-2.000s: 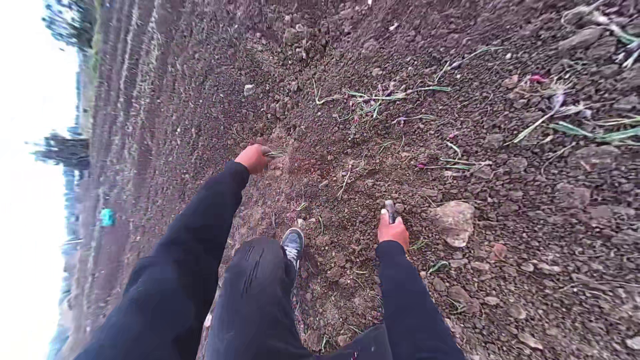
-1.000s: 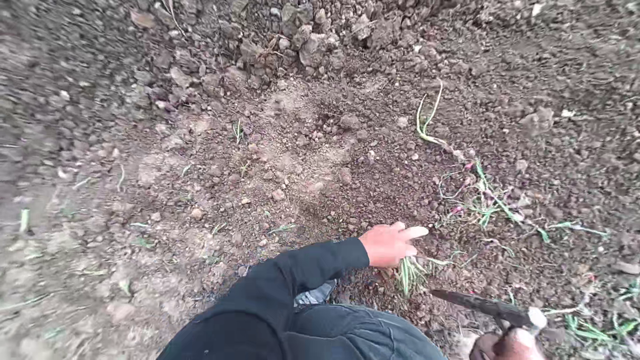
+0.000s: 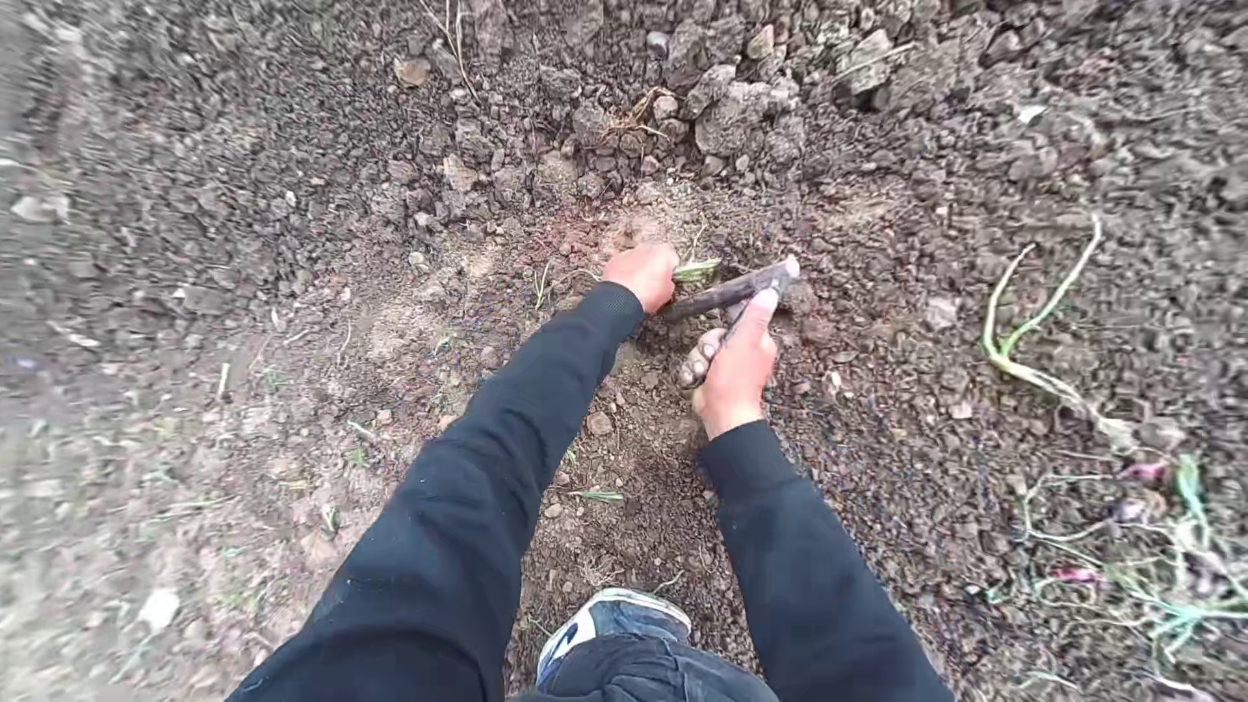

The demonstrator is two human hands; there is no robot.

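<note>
Near the middle of the view, my left hand [image 3: 643, 275] is closed around green plant stems [image 3: 696, 271], whose ends stick out to its right, low over the soil. Just right of it, my right hand [image 3: 739, 361] grips a dark hand tool [image 3: 731, 291], with my thumb on top near its pale end. The tool's other end points left and lies close beside my left hand. Its lower part is hidden by my fingers, so its exact kind is unclear.
Loose soil with clods [image 3: 746, 112] rises at the top. At the right lie a long green onion-like plant [image 3: 1038, 375] and a tangle of stems with reddish bulbs [image 3: 1185, 575]. My shoe [image 3: 612, 624] stands at the bottom; a pale stone [image 3: 159, 609] lies lower left.
My two hands, apart one second ago, are now close together, and the tool is beside my left hand. The view has shifted greatly since the oldest frame.
</note>
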